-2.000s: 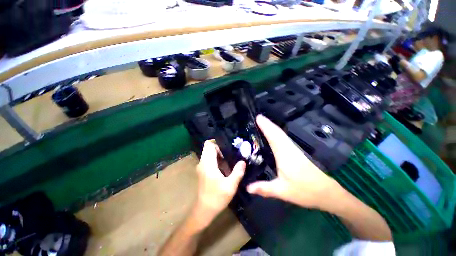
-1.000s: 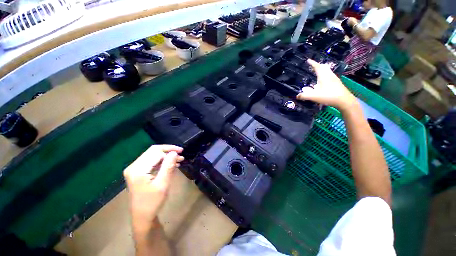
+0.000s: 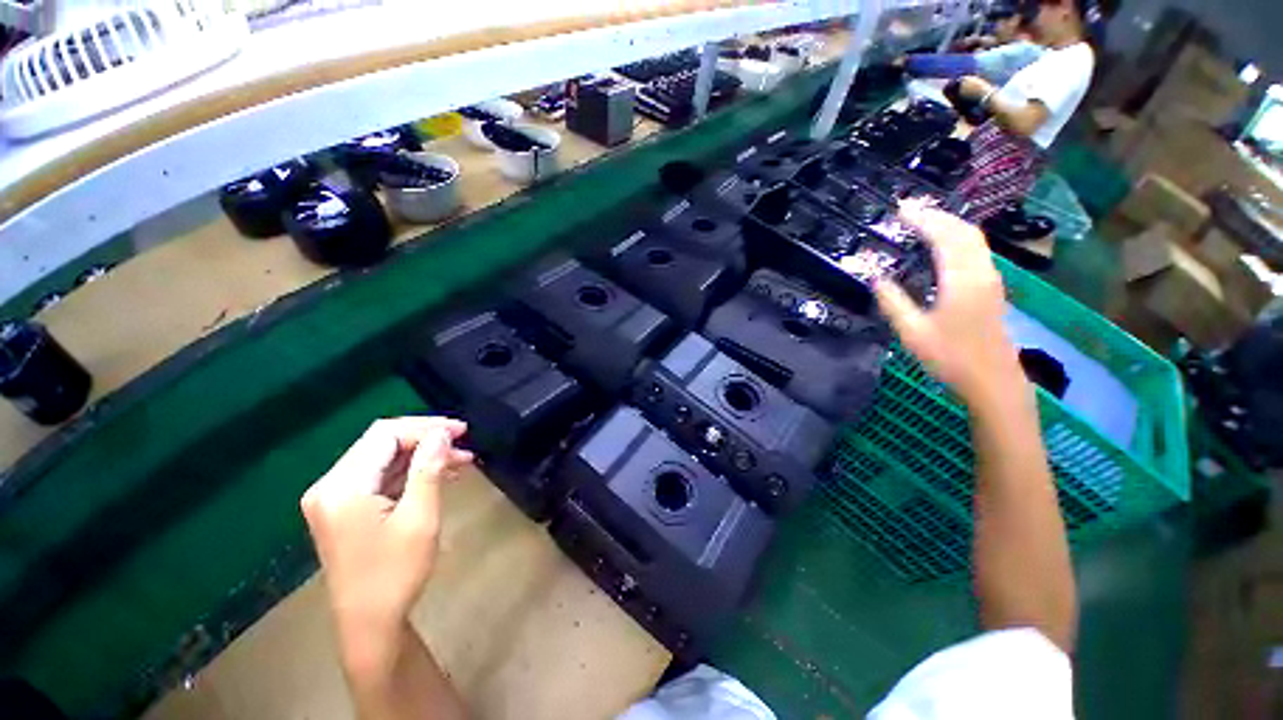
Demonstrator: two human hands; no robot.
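Note:
Closed black housings with a round hole in the sloped top (image 3: 640, 457) stand in rows in front of me. Open black housings (image 3: 802, 225) with pale parts inside lie beyond them. My left hand (image 3: 380, 513) is over the cardboard, left of the nearest housings, with thumb and fingertips pinched together; whether they hold something tiny cannot be told. My right hand (image 3: 954, 303) is raised at the near right end of the open housings, thumb and fingers apart, with nothing seen in it. Whether it touches a housing is unclear.
A green slatted crate (image 3: 1161, 457) is at the right. A green strip (image 3: 303, 373) runs along the left below a shelf (image 3: 155, 310) with black round parts (image 3: 338, 222), pale bowls (image 3: 422, 194) and a black canister (image 3: 42, 373). A person (image 3: 1048, 87) works at the far right.
The open housing that both hands held is now out of them. My right hand has moved right and away, over the open housings; my left hand has moved left and its fingertips are pinched.

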